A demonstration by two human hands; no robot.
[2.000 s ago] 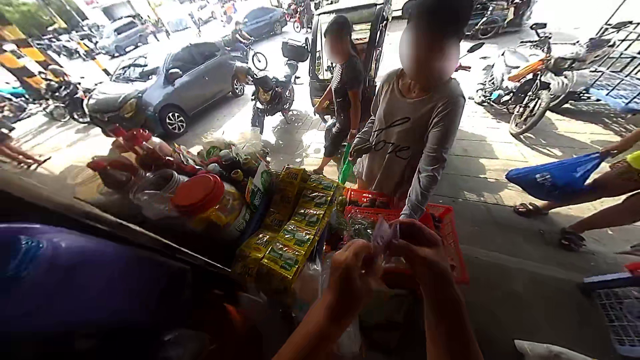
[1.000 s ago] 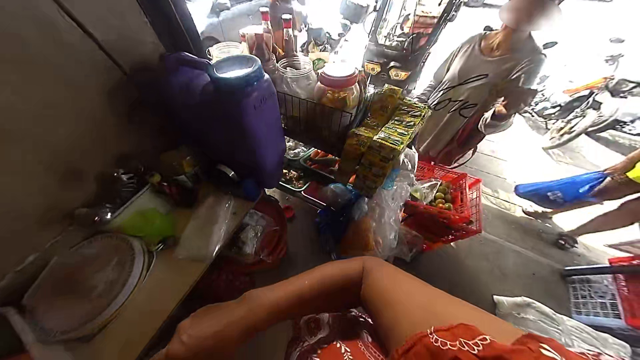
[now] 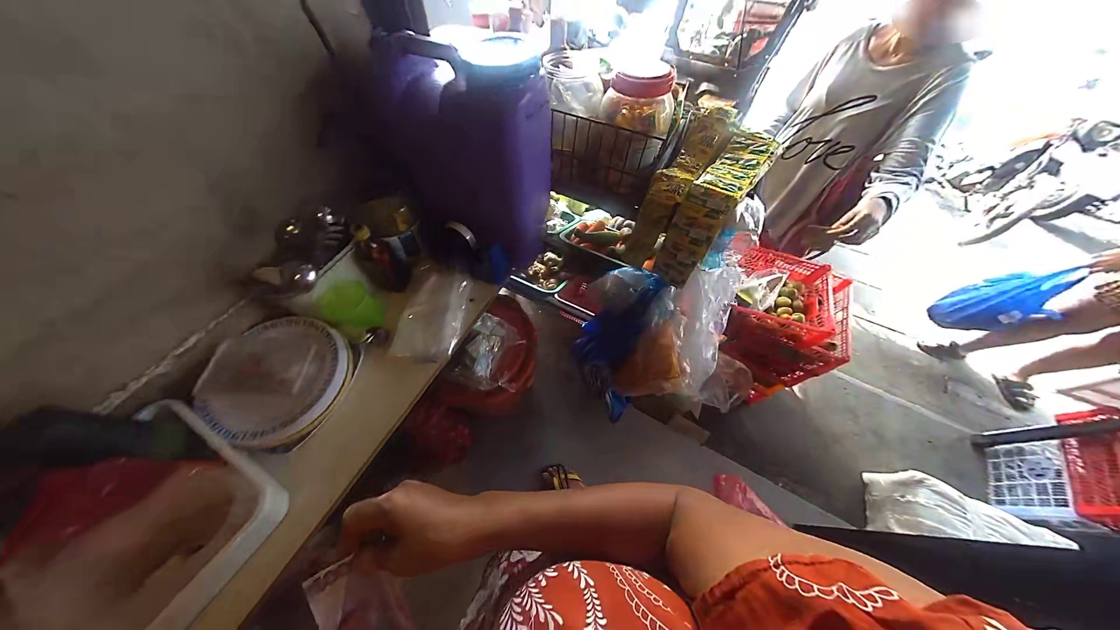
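My right hand [image 3: 398,525] reaches across to the left beside the wooden table edge, its fingers closed on a thin pinkish paper, likely a banknote [image 3: 328,591], which hangs below it. At the lower left, a blurred brown, skin-like shape lies within a white-rimmed frame or container [image 3: 267,507]; whether it is my left hand cannot be told. Above my right hand, a round lidded container [image 3: 271,381] and a clear plastic bag [image 3: 430,315] rest on the wooden table [image 3: 376,420]. A red basin [image 3: 516,350] with plastic-wrapped things is below the table's edge.
A purple jerrycan [image 3: 472,149] stands beyond the table. Yellow sachet strips [image 3: 700,201], a red-lidded jar [image 3: 639,105] and red crates [image 3: 796,324] with round produce are farther off. A person in a grey top [image 3: 857,131] stands beyond them. A white sack [image 3: 954,507] lies at right.
Two seconds ago both my hands were together at the crates, holding a purplish paper near the person. My right arm now reaches left over the table edge. The view has turned left and down.
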